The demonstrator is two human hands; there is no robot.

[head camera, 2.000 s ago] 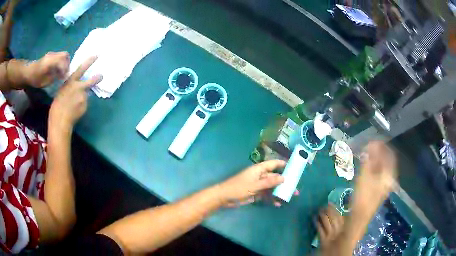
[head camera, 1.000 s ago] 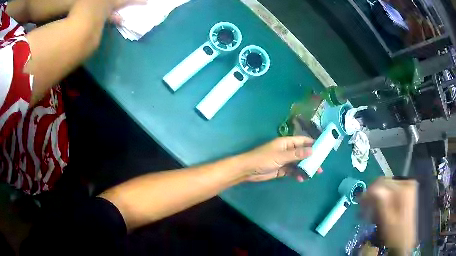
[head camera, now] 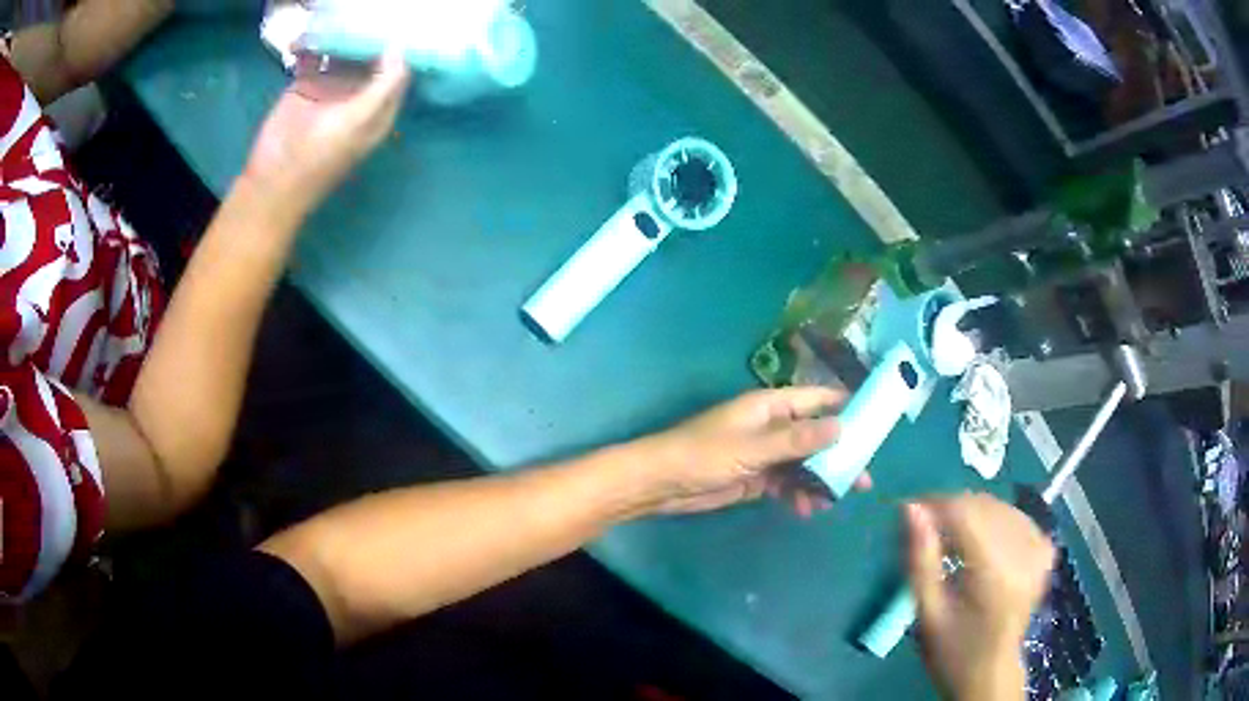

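A mint handheld fan [head camera: 866,425] has its head under the white ram pad [head camera: 952,338] of the press [head camera: 1082,329]. My left hand [head camera: 767,445] holds the lower handle from the left, fingers partly beneath it. My right hand [head camera: 979,568] is curled at the lower end of the press lever [head camera: 1089,438]; its fingers partly hide the grip. Another fan lies under my right hand, and only its handle end [head camera: 890,623] shows clearly. One more fan [head camera: 603,267] lies on the bench to the left, head towards the far side.
At upper left, a neighbour in red and white [head camera: 69,342] holds a fan [head camera: 507,52] by bright white material [head camera: 397,28]. A crumpled white cloth [head camera: 983,418] lies beside the press. A shiny dark bag [head camera: 1066,623] is at lower right. The pale bench strip [head camera: 781,103] runs along the far side.
The leftmost bench fan has left its place, and a fan is now in the neighbour's hands. My right hand has moved left and over the nearby fan, with the lever swung lower. My left hand stays on its fan.
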